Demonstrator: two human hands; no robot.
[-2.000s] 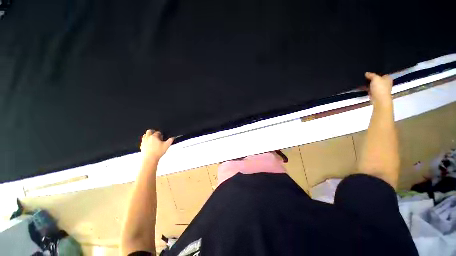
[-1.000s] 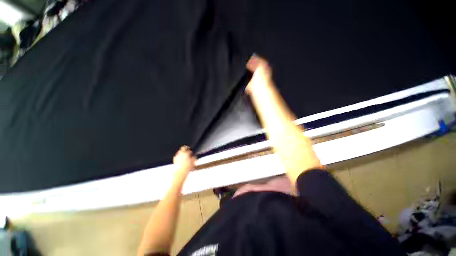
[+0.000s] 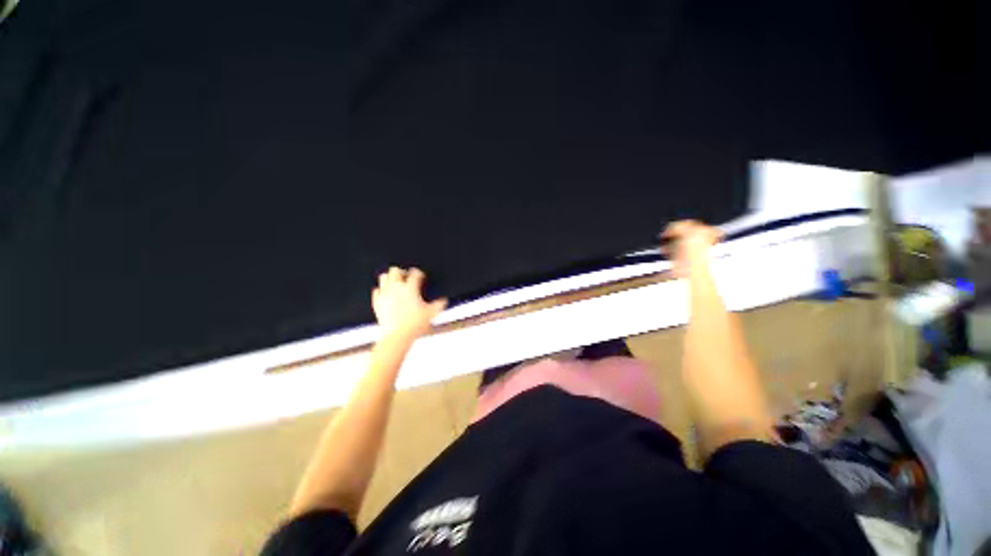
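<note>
The black fabric ply [image 3: 489, 130] covers most of the table, with its long edge along the white table border [image 3: 543, 331]. My left hand [image 3: 402, 304] lies on that edge left of centre, fingers apart and palm down. My right hand [image 3: 692, 241] is at the edge further right, near the fabric's corner. It is blurred, and whether it pinches the cloth cannot be told. A thin brown strip [image 3: 522, 308] runs along the white border below the edge.
The pale cutter rail [image 3: 880, 239] stands at the right, with a blue clip [image 3: 831, 285] beside it. White underlay paper [image 3: 799, 188] shows left of the rail. Cloth scraps [image 3: 820, 418] lie on the tan floor [image 3: 196, 489] at lower right.
The lifted fabric edge is down along the border. My right hand has come from over the cloth to the edge at the right. The rail appears further left in view.
</note>
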